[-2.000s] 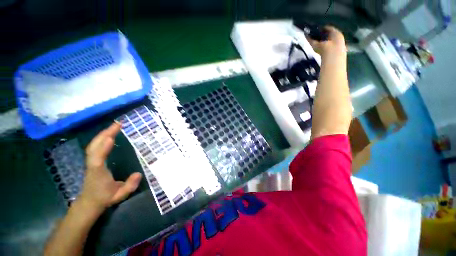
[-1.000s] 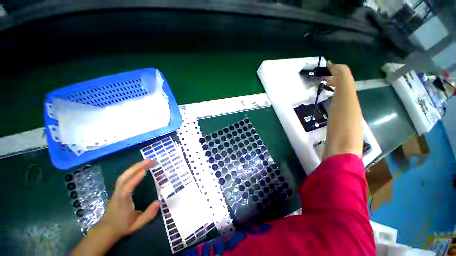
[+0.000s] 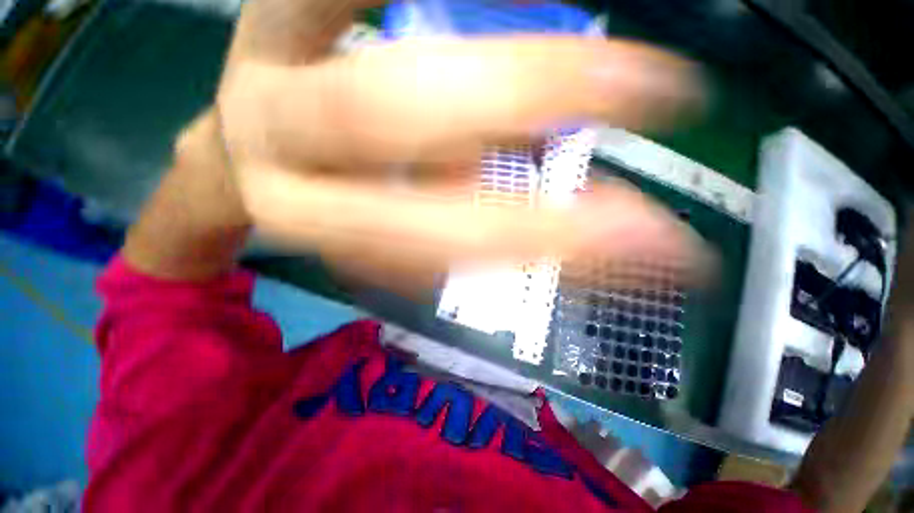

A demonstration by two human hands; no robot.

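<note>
My left hand (image 3: 341, 130) is large and blurred close to the camera, fingers apart, with nothing seen in it. It hides part of the label sheets (image 3: 481, 296) and the dotted sticker strip (image 3: 536, 316). The large pad sheet (image 3: 626, 346), with rows of round black pads, lies right of them, its upper part covered by my fingers. The white foam tray (image 3: 762, 261) at the right holds black units (image 3: 797, 396) with black cables. My right forearm shows at the right edge; my right hand is out of the picture.
The blue basket (image 3: 501, 18) shows in part behind my left hand at the top. A whitish strip (image 3: 681, 175) crosses the green bench. Blue floor (image 3: 331, 311) lies beyond the bench's near edge. A piece of cardboard (image 3: 752, 471) shows at the lower right.
The view has turned and shifted. My left hand has risen from beside the label sheets to close before the camera. My right hand has left the view at the right.
</note>
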